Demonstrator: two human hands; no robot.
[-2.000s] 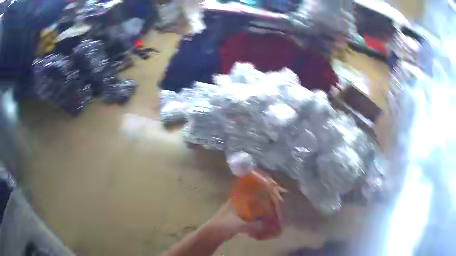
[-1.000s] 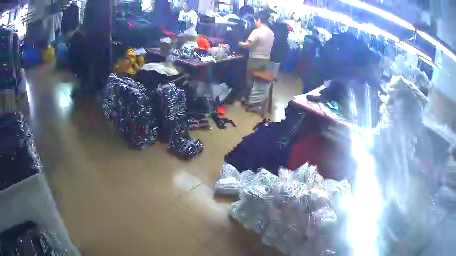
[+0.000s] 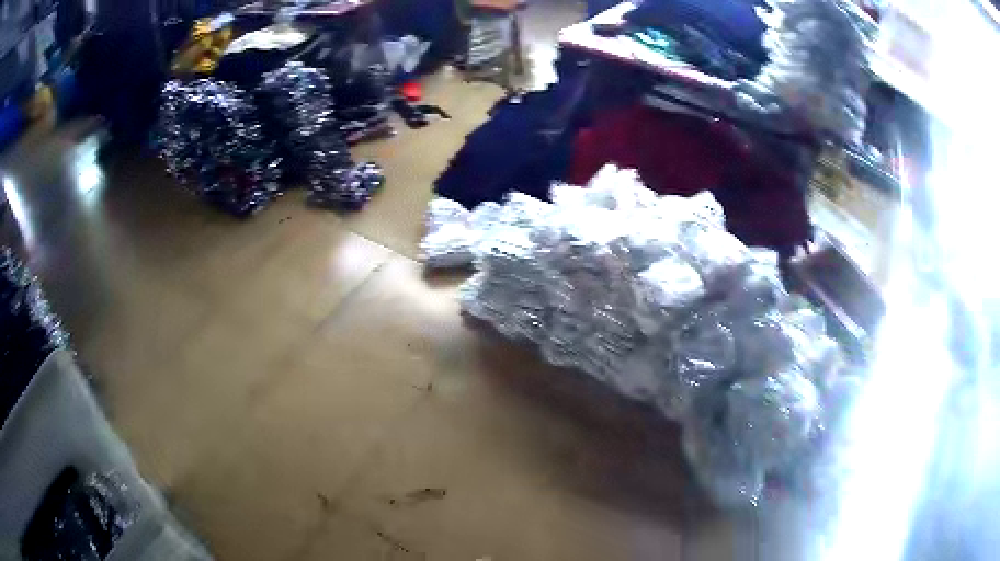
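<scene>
Neither of my hands is in the picture. Nearest in front of me, a large heap of silvery-white bagged garments (image 3: 647,296) lies on the floor from the centre to the right. Behind it, dark navy cloth (image 3: 515,142) and dark red cloth (image 3: 685,164) hang down from a table (image 3: 647,55). The drink bottle is not in view. The right side is washed out by glare.
Shiny tan tiled floor (image 3: 274,373) spreads at left and centre. Dark bagged garment stacks (image 3: 225,142) stand at the upper left. A pale bin (image 3: 55,438) with dark bagged goods is at the lower left. A stool (image 3: 490,38) is at the top, with a small red item (image 3: 411,90) near it.
The view swung up and right, then back down. The hand with the orange bottle, seen two seconds ago, is out of the picture. The person seen standing at the far table is also out.
</scene>
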